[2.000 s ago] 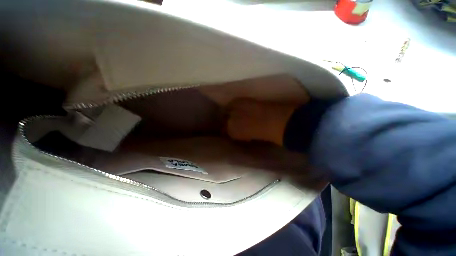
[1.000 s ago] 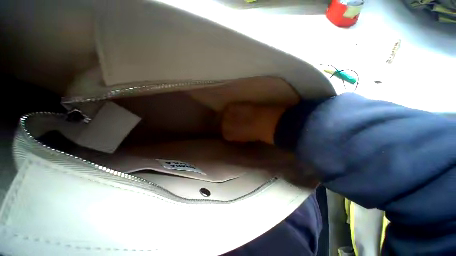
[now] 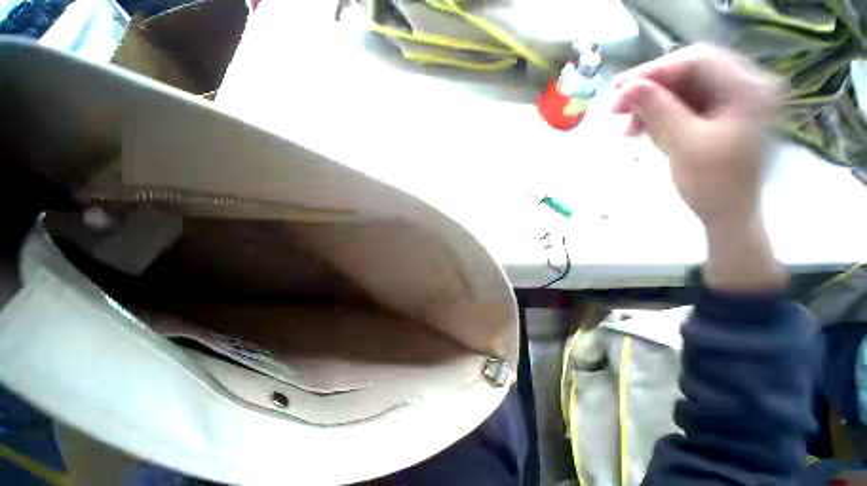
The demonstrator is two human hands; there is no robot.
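The beige handbag (image 3: 418, 228) lies wide open at the left and centre, with its brown lining (image 3: 295, 275) showing. Metal zip teeth run along the opening. A pale blank paper piece (image 3: 143, 245) and a dark snap button (image 3: 279, 400) are inside; a metal ring (image 3: 495, 371) sits at the right end. My right hand (image 3: 708, 119) is blurred above the table, outside the bag, fingers bent towards the thumb; whether it holds something cannot be told. My left hand is not clearly visible; a small pale shape near the zip's left end may be a fingertip.
A red bottle (image 3: 563, 106) stands on the white table (image 3: 409, 133), with a green-handled tool (image 3: 555, 206) and dark cord near the front edge. Yellow-edged bag pieces lie behind (image 3: 447, 38) and below the edge (image 3: 608, 399). A brown carton (image 3: 185, 47) is at top left.
My right hand has come out of the bag and moved up and right over the table. The view has shifted, showing more table. The metal ring at the bag's end now shows.
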